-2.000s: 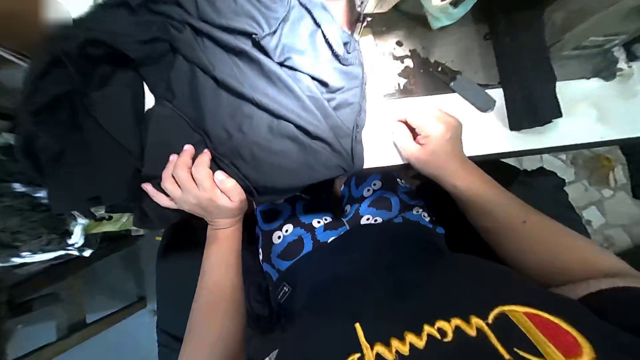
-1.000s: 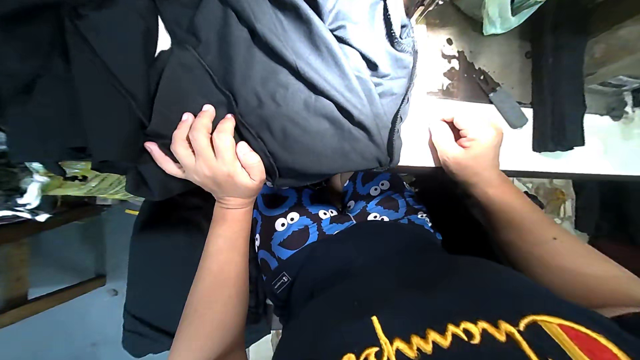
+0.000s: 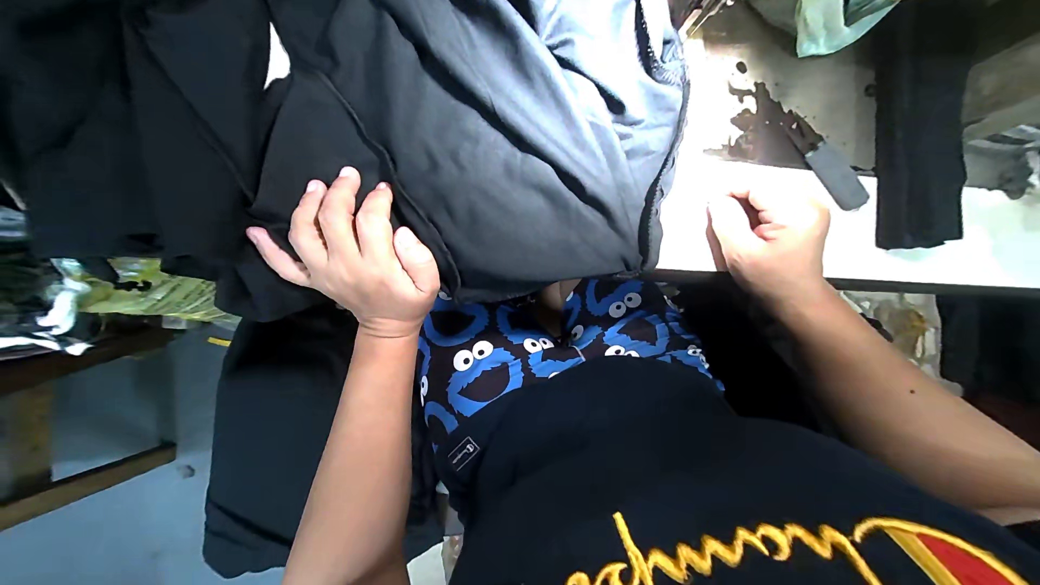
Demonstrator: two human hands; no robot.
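Note:
A dark fabric garment (image 3: 504, 187) with seams lies across the table and droops over its front edge. On its lower left part rests my left hand (image 3: 357, 252), fingers spread, the fingertips touching the cloth. To the right of the garment, my right hand (image 3: 768, 236) is curled above the white table edge, apart from the cloth; whether it holds something small cannot be told. Beyond it lies a grey-handled tool (image 3: 837, 175), its kind unclear. Farther right, a strip of black ribbed-looking fabric (image 3: 918, 146) hangs over the white surface.
The white tabletop (image 3: 861, 252) runs to the right. A pale green plastic bag (image 3: 837, 24) is at the back. Dark cloth (image 3: 268, 439) hangs at my left, near a wooden frame (image 3: 89, 483) and a pile with yellowish plastic (image 3: 162, 292).
The garment's lower edge has come closer to my lap, and more dark cloth hangs down at the left. My left hand stays spread on the fabric. The view has shifted somewhat.

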